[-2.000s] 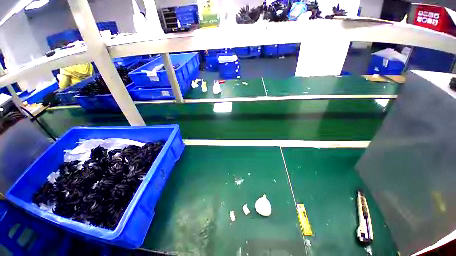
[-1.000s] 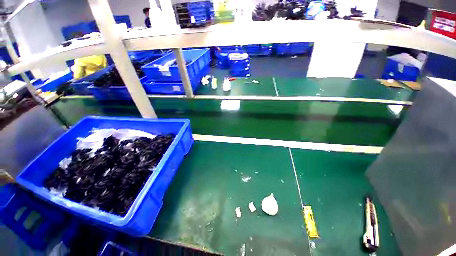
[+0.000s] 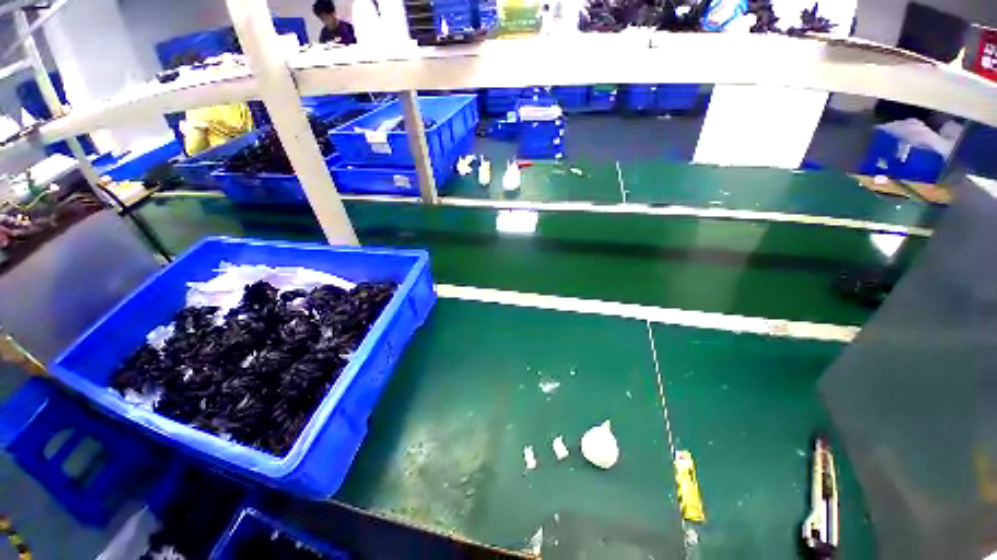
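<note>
Neither of my hands is in view. On the green bench (image 3: 481,372) in front of me lies a small white rounded bottle (image 3: 599,445) with a short pointed tip. Two small pale pieces (image 3: 560,447) lie just left of it. A narrow yellow item (image 3: 688,486) lies by the bench seam. A utility knife (image 3: 821,499) with a pale and dark body lies further right. A large blue crate (image 3: 361,403) stands at the left, heaped with black moulded pieces (image 3: 257,361) on a white liner.
A grey metal panel (image 3: 929,372) stands at the right. A green conveyor (image 3: 612,257) with pale rails runs behind the bench. Lower blue crates (image 3: 77,459) sit below the bench edge at left. White frame posts (image 3: 290,131) cross the view. A person's dark-haired head (image 3: 325,9) shows far back.
The view has shifted left and down, so the bench things sit further right and more of the lower crates shows. A dark object now shows on the conveyor near the panel.
</note>
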